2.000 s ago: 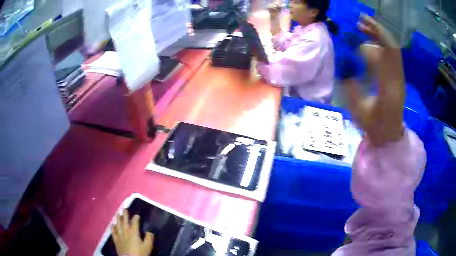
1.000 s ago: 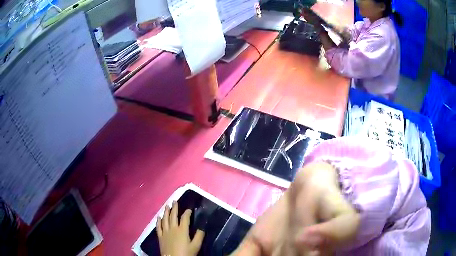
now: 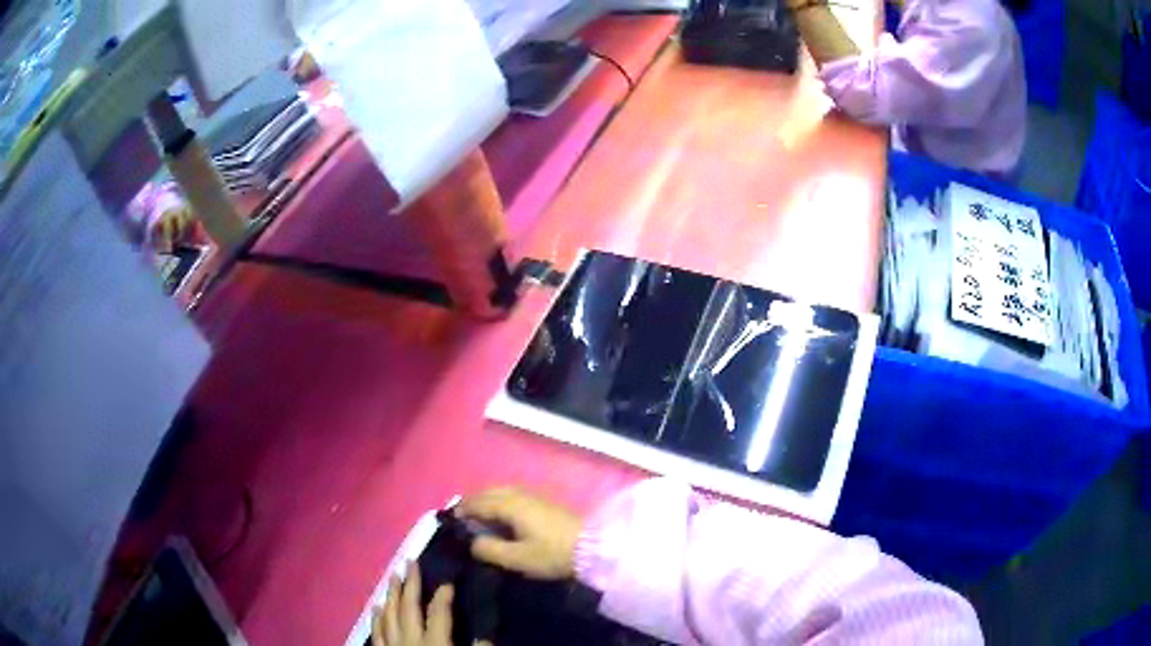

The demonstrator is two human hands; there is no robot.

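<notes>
A dark tablet (image 3: 537,612) lies on a white sleeve at the bottom edge, partly cut off. My left hand (image 3: 414,616) rests on its left part with fingers spread, cut off by the picture's edge. My right hand (image 3: 524,533), in a pink striped sleeve, is at the tablet's upper left corner with bent fingers; its grip is unclear. Something small and black is at its fingertips. A second dark, glossy tablet (image 3: 688,366) lies flat on a white sleeve behind, untouched, with bright streaks on its screen.
A blue crate (image 3: 997,435) of sleeved units with a handwritten sign (image 3: 1000,268) stands right of the bench. Another person's pink sleeve (image 3: 940,76) is at the back. Hanging sheets (image 3: 404,95), an orange post (image 3: 457,234) and another tablet (image 3: 171,606) are left.
My right arm has come down from raised at the right to the near tablet's corner. My left hand stays on that tablet. The view has shifted.
</notes>
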